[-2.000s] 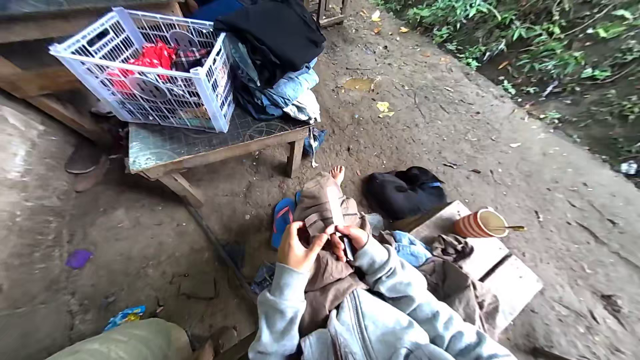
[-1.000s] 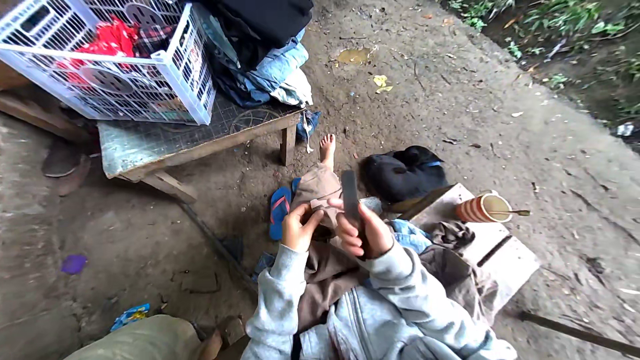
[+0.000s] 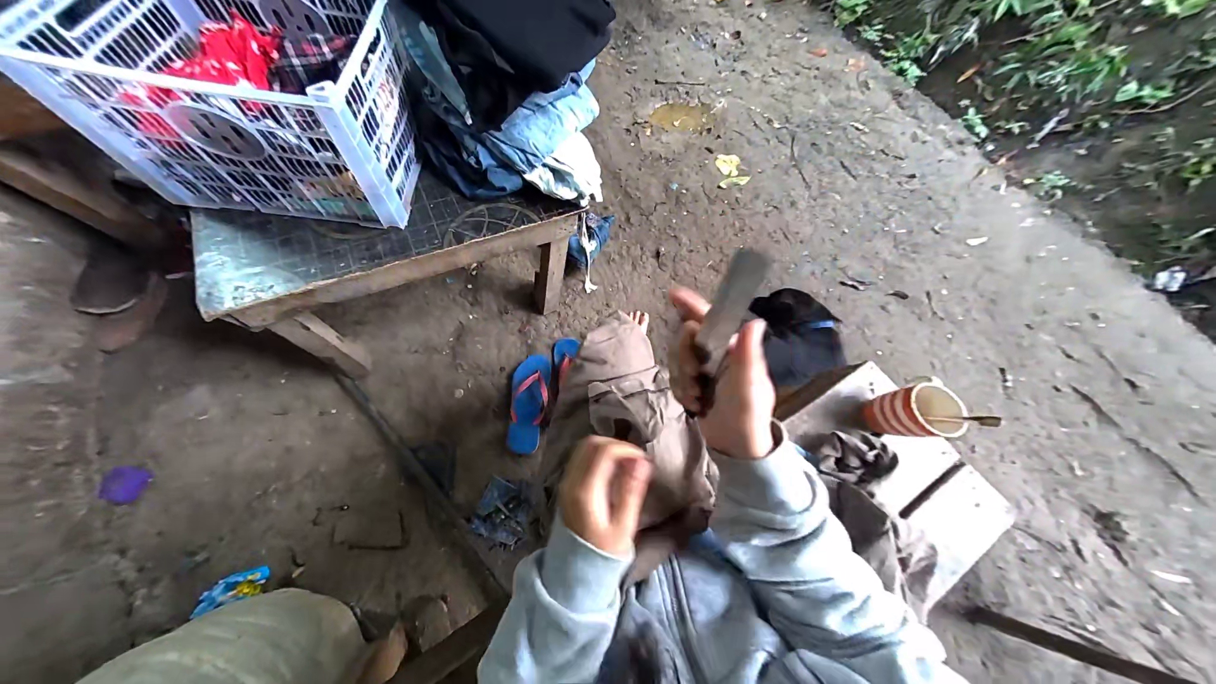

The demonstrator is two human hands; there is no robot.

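My right hand point(image 3: 736, 389) is raised over my right side, blurred, with a flat grey blade-like tool point(image 3: 733, 299) in it that points up and away. The tool's exact kind cannot be told. Lower and to the left, my left hand point(image 3: 605, 489) is curled near my lap; whether something small is between its fingers is not visible. Brown trousers point(image 3: 632, 380) cover the leg stretched out below my hands, with bare toes showing past the cuff. Grey sweatshirt sleeves cover both of my arms.
A white plastic crate point(image 3: 218, 133) of clothes and a clothes pile point(image 3: 513, 95) rest on a low wooden table point(image 3: 399, 266). Blue flip-flops point(image 3: 527, 404) lie on the dirt ground. At right, a striped cup point(image 3: 912, 410) stands on a wooden bench point(image 3: 959, 513). Another person's knee point(image 3: 256, 641) shows bottom left.
My hands were together at first and have moved apart. My right hand with the flat tool is now farther from my left hand, and the tool has tilted to the right.
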